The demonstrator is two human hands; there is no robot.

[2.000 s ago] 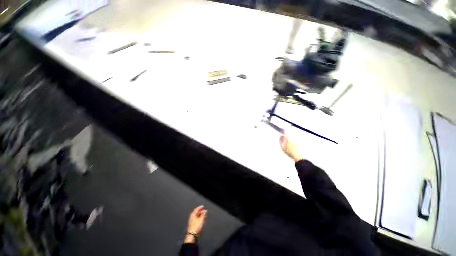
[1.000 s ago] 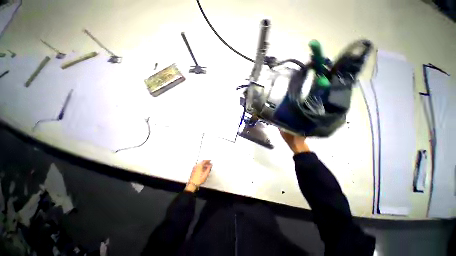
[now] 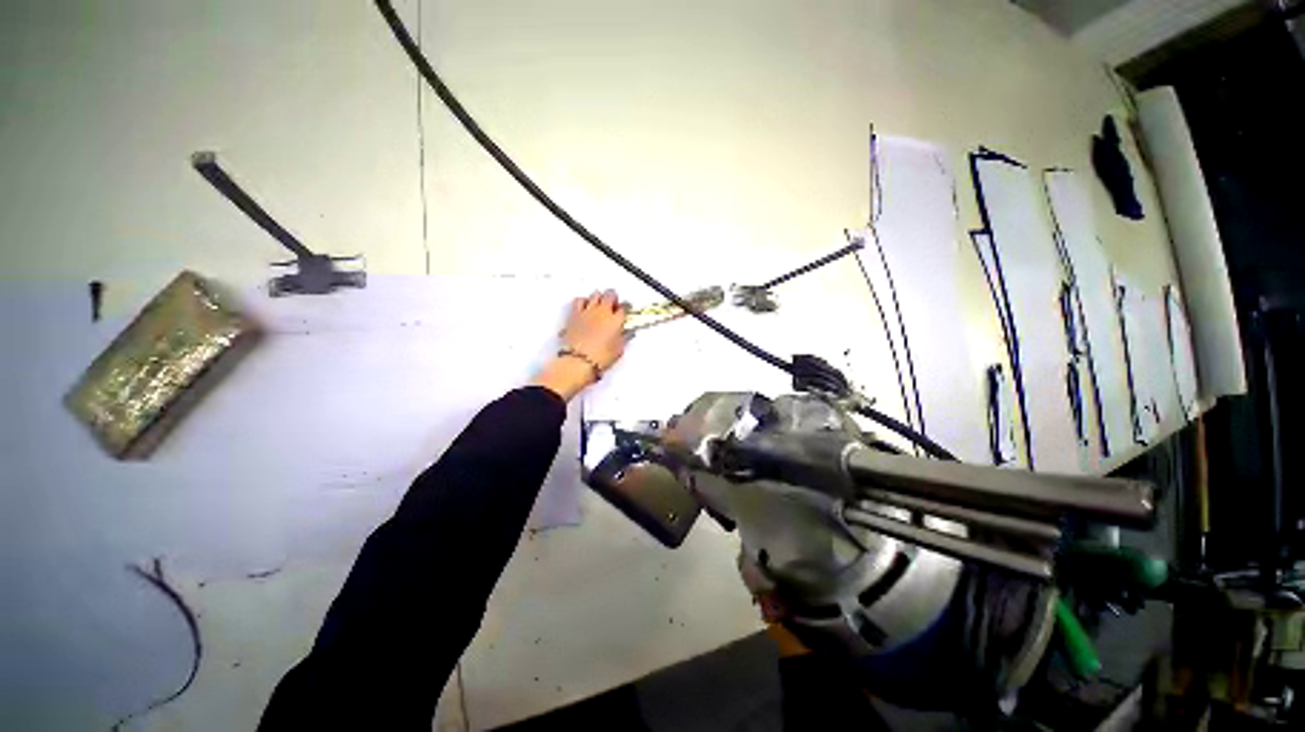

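Observation:
The cutting machine [image 3: 844, 558] stands at centre right, its steel rods pointing right. Its base plate [image 3: 644, 493] shows at the edge of the white paper marker [image 3: 415, 415]. My left hand [image 3: 594, 332] is on the marker beyond the base plate, at the left end of a narrow bar weight [image 3: 673, 308]. It covers that end; whether the fingers grip it is unclear. My right hand [image 3: 774, 608] is almost wholly hidden under the machine, at the motor's near side, where the handle is; only a little skin and the dark sleeve show.
A taped block weight [image 3: 165, 365] lies at left. One lay clamp [image 3: 315, 275] is beyond it, another [image 3: 754, 298] by the bar. The black power cable [image 3: 530, 179] crosses to the machine. Paper-topped cut pieces [image 3: 923, 229] lie at right. A thin dark strip [image 3: 186, 622] is at lower left.
The view has shifted and come closer. My left hand has moved from the table's near edge up to the bar weight. The machine shows lower, and my right hand is now mostly hidden under it.

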